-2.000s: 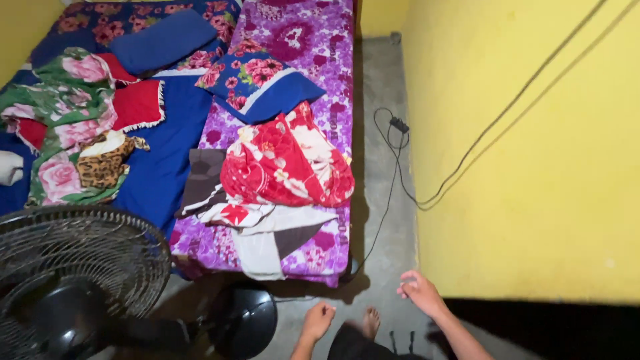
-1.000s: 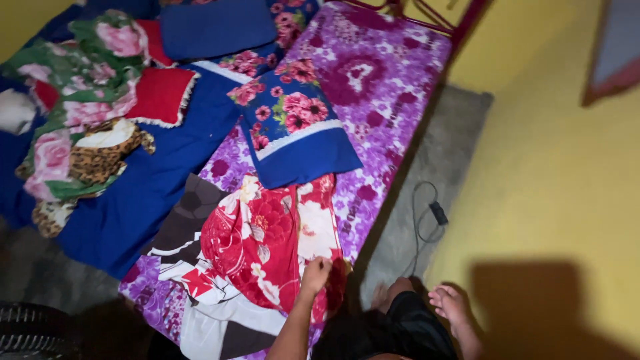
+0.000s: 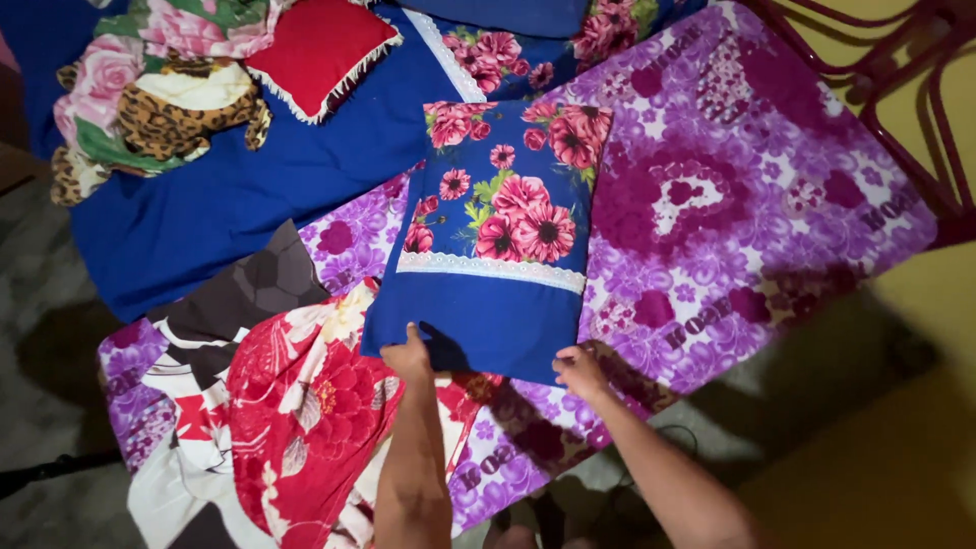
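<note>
A blue pillow with pink flowers and a white lace band (image 3: pixel 496 305) lies on a purple floral mattress (image 3: pixel 686 305), its plain blue end toward me. My left hand (image 3: pixel 410 354) is at the near left corner of this end, thumb on top of the fabric. At the near right corner is my right hand (image 3: pixel 578 370), its fingers curled at the edge. How firmly either hand grips is not clear. Below and left of the pillow, a red floral cloth (image 3: pixel 313 404) lies bunched beside my left forearm.
A grey, white and black cloth (image 3: pixel 259 282) lies at the left end of the mattress. On the adjoining blue sheet (image 3: pixel 252 198) are a red fringed cushion (image 3: pixel 316 57), a leopard-print item (image 3: pixel 187 114) and a rose-patterned cloth (image 3: pixel 107 84). A dark red metal frame (image 3: pixel 926 114) borders the upper right.
Both hands have come to the near corners of the floral pillow, which now lies turned, its plain end toward me. The view has moved in closer over the bed.
</note>
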